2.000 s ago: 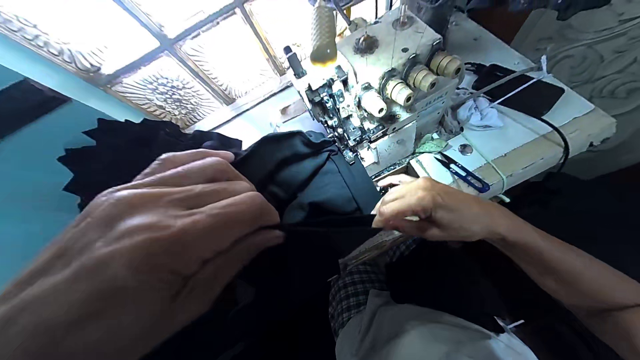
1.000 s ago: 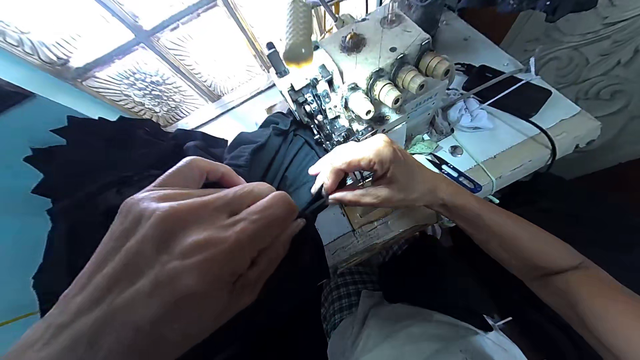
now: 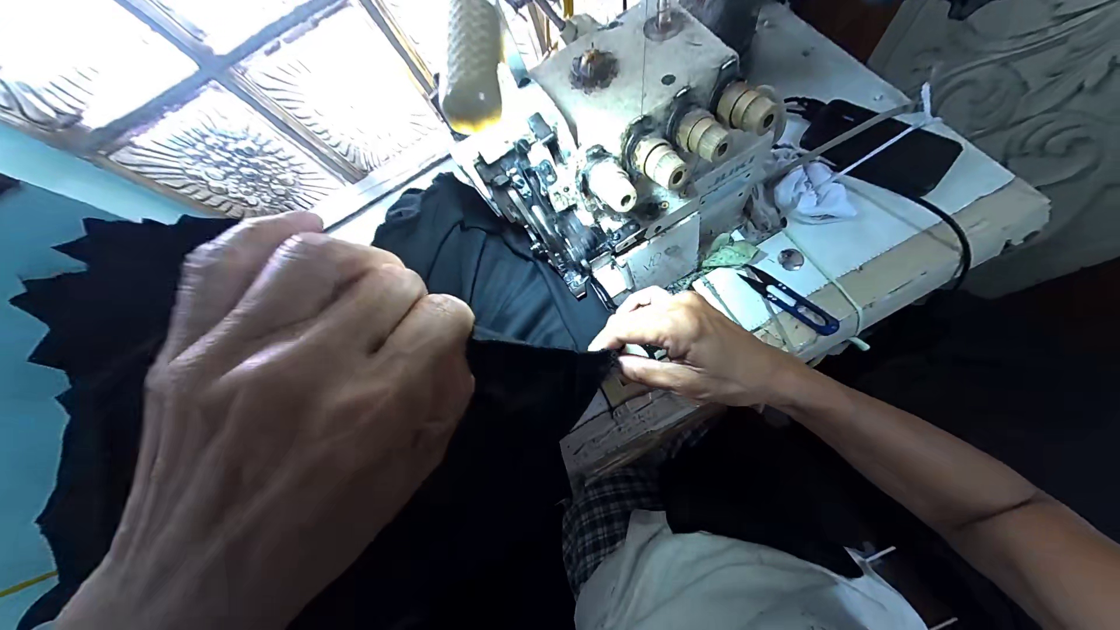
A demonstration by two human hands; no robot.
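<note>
Black fabric [image 3: 507, 271] lies in folds against the presser foot area of an overlock sewing machine [image 3: 647, 105] and hangs down in front of it. My left hand [image 3: 306, 376], large in the view, is closed on the fabric's edge, its fingertips hidden behind the knuckles. Just in front of the needle area, my right hand [image 3: 691, 350] pinches the same edge between thumb and fingers. A short stretch of the edge runs taut between both hands.
Blue thread snips [image 3: 792, 302] lie on the machine table [image 3: 971, 227] right of my right hand. Behind them are a crumpled white cloth [image 3: 809, 192], a black phone-like object [image 3: 884, 147] and a cable. A patterned glass window [image 3: 236, 149] stands at the back left.
Both hands have shifted since one second ago, when they were close together. They are now farther apart, with the fabric edge stretched between them, and the right hand is lower beside the machine.
</note>
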